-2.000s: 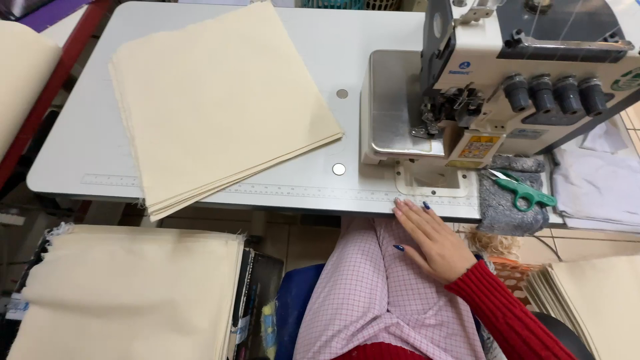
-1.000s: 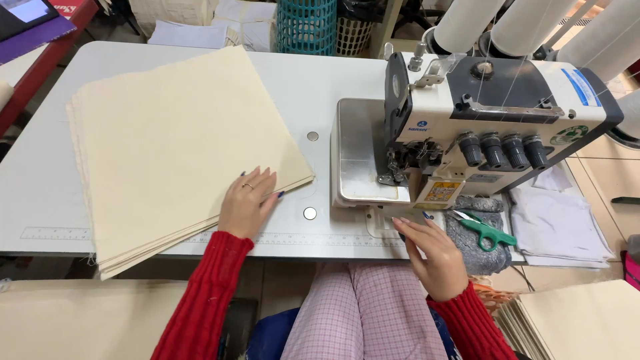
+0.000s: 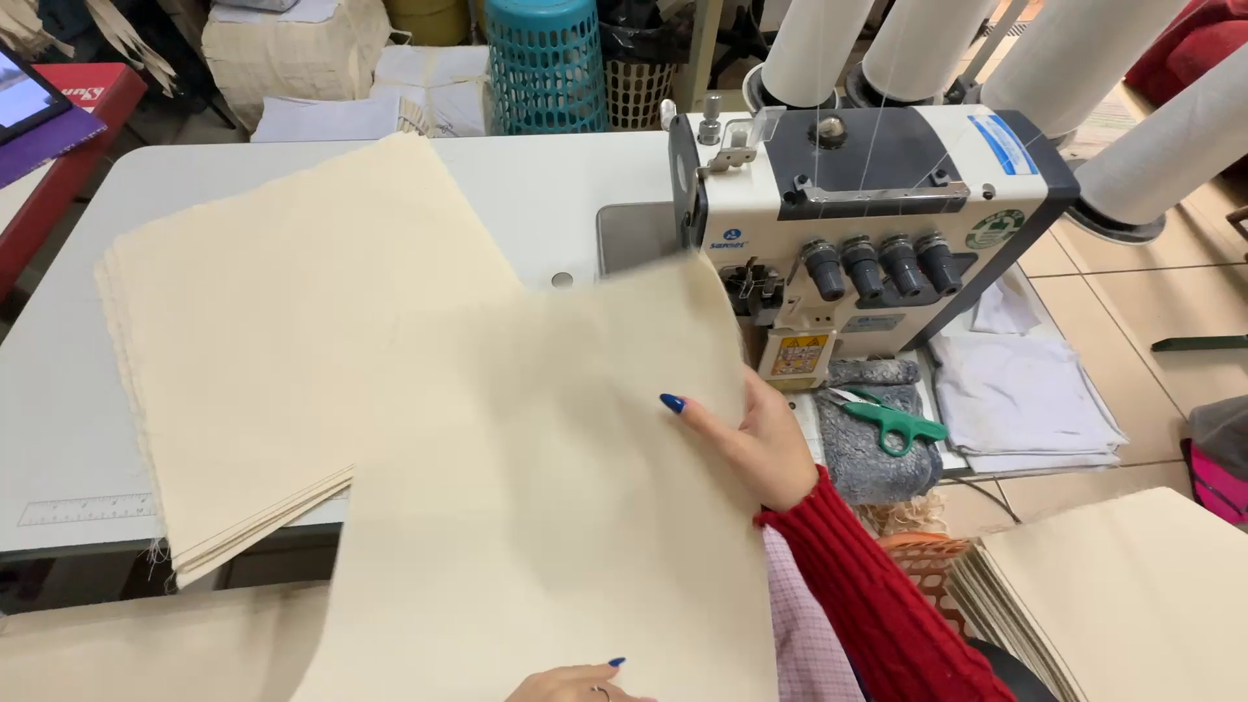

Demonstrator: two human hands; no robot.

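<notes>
One cream fabric panel (image 3: pixel 556 507) hangs over my lap and reaches up across the front of the table. My right hand (image 3: pixel 765 439) grips its right edge, thumb on top and fingers behind. At the bottom edge of the view, my left hand (image 3: pixel 575 684) lies at the lower part of the panel; most of it is cut off, so its grip is unclear. A stack of cream fabric panels (image 3: pixel 283 341) rests on the table to the left. Behind my right hand stands a white and dark grey overlock sewing machine (image 3: pixel 848 224), its needle area partly covered by the panel.
Green-handled thread snips (image 3: pixel 892 424) lie on a grey cloth (image 3: pixel 858 473) beside folded white cloths (image 3: pixel 1024 400). Another pile of panels (image 3: pixel 1121 585) sits at lower right by an orange basket (image 3: pixel 921 561). Large thread cones (image 3: pixel 1170 146) stand behind the machine. The white table (image 3: pixel 68 419) bears a ruler strip.
A single panel is now held in front of me. My left hand has moved from the stack to the bottom of the view; my right hand, earlier at the table edge, now grips the panel.
</notes>
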